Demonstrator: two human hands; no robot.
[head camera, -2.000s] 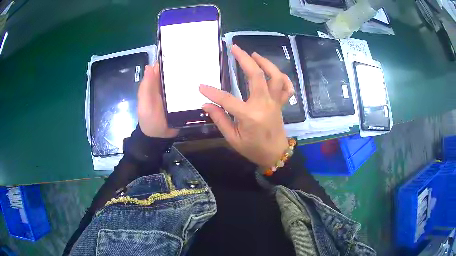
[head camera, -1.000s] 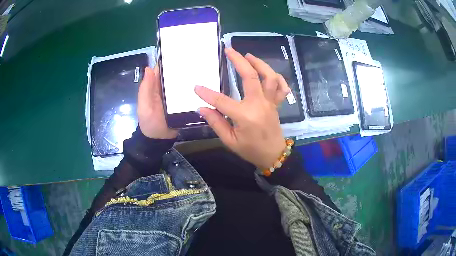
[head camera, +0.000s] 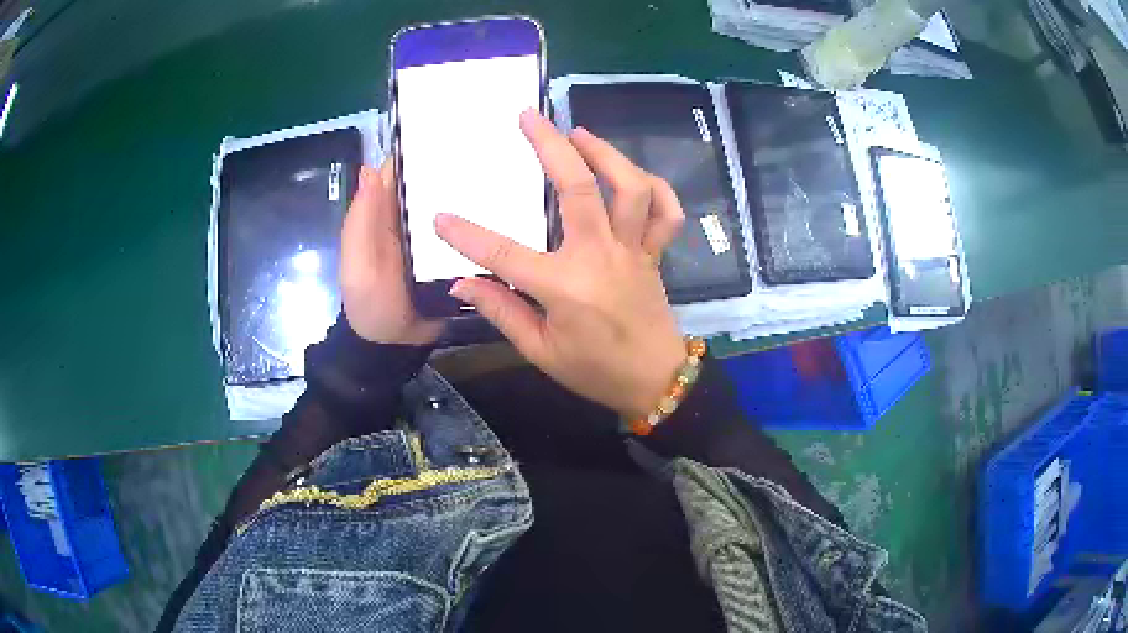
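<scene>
A smartphone (head camera: 464, 148) with a bright white, purple-topped screen is held upright in my left hand (head camera: 374, 266). My right hand (head camera: 594, 278) is over the phone's lower right part, fingers spread, with fingertips at or just above the screen; contact cannot be told. Dark tablets lie in a row on white sheets: one (head camera: 278, 235) left of the phone, one (head camera: 674, 173) partly behind my right hand, and one (head camera: 798, 186) further right. Another tablet behind the phone is mostly hidden. A smaller device (head camera: 919, 229) with a bright glare lies at the right end.
The green bench (head camera: 111, 272) carries the row. Stacked tablets (head camera: 779, 22) and a pale pole with yellowish wrapping (head camera: 866, 47) are at the far right. Blue crates stand on the floor at lower left (head camera: 62, 526), below the bench edge (head camera: 884, 371) and at right (head camera: 1008, 519).
My right hand has moved left across the phone, its fingertips now further over the screen. My left hand and the phone have hardly moved.
</scene>
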